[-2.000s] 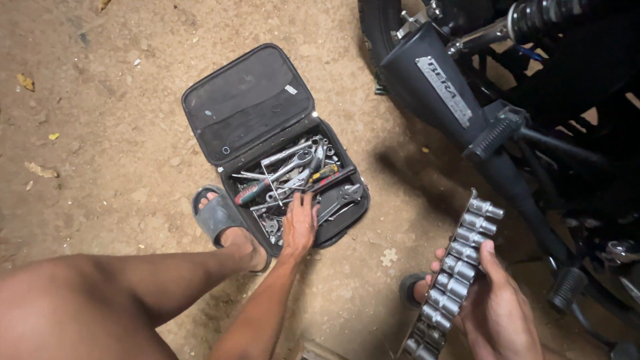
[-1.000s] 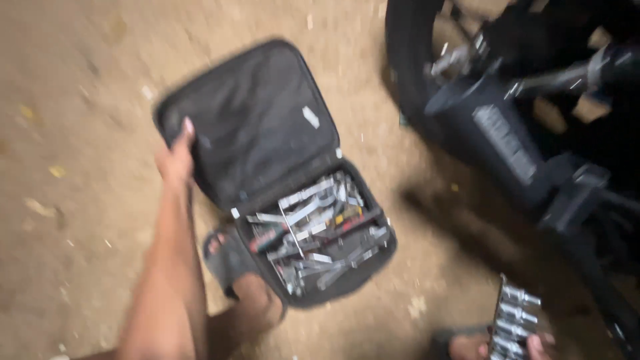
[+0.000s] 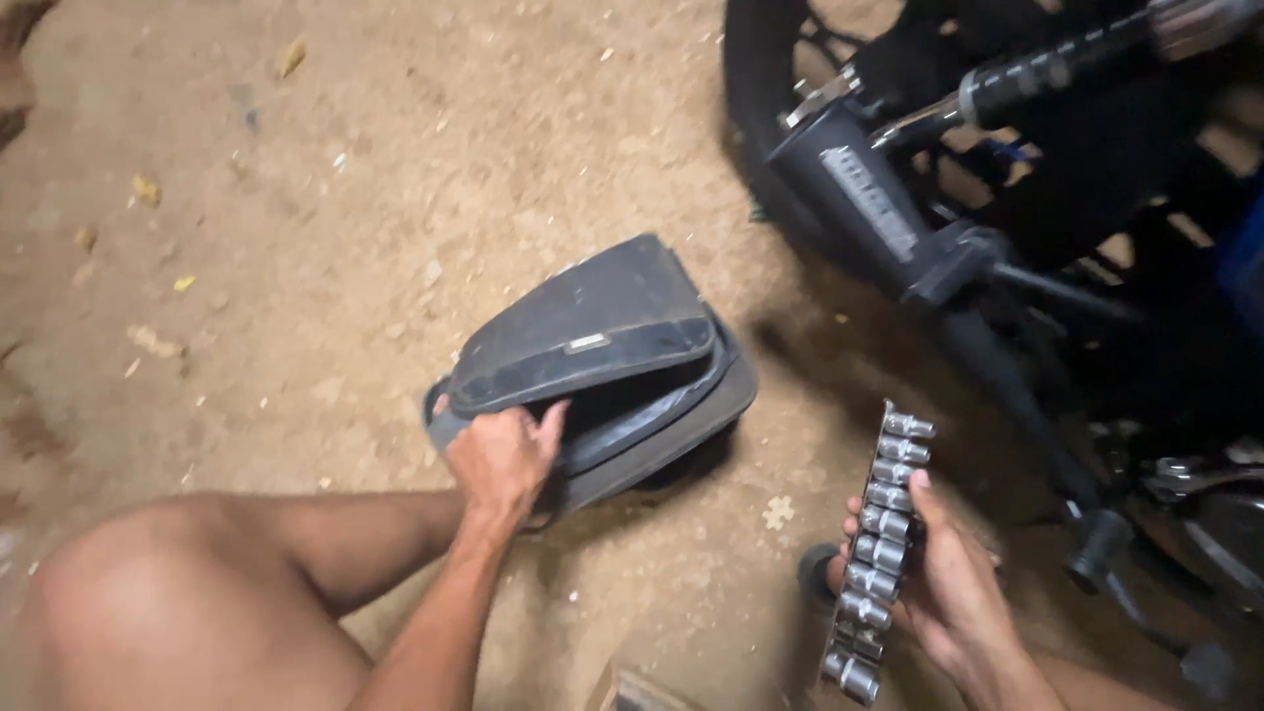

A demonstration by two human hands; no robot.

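A black zippered tool case (image 3: 592, 306) rests on the dirt ground, its lid lowered over the base with a dark gap along the near edge. My left hand (image 3: 504, 459) is at the lid's near left edge, thumb raised and fingers partly hidden; whether they grip the lid is unclear. The tools inside are out of sight. My right hand (image 3: 943, 583) holds a rail of chrome sockets (image 3: 879, 553), upright in the view, right of the case. Several sockets of differing sizes are lined up on it.
A motorcycle's exhaust muffler (image 3: 859, 197) and rear tire (image 3: 755, 89) are at the upper right, with a foot peg (image 3: 1096, 548) below. My bent leg (image 3: 197, 592) is at the lower left. A box-like object's edge (image 3: 632, 691) shows at the bottom.
The case lid, wide open before with wrenches and other tools showing, has come down over the base. My left hand has moved from the tools to the lid. The socket rail remains in my right hand.
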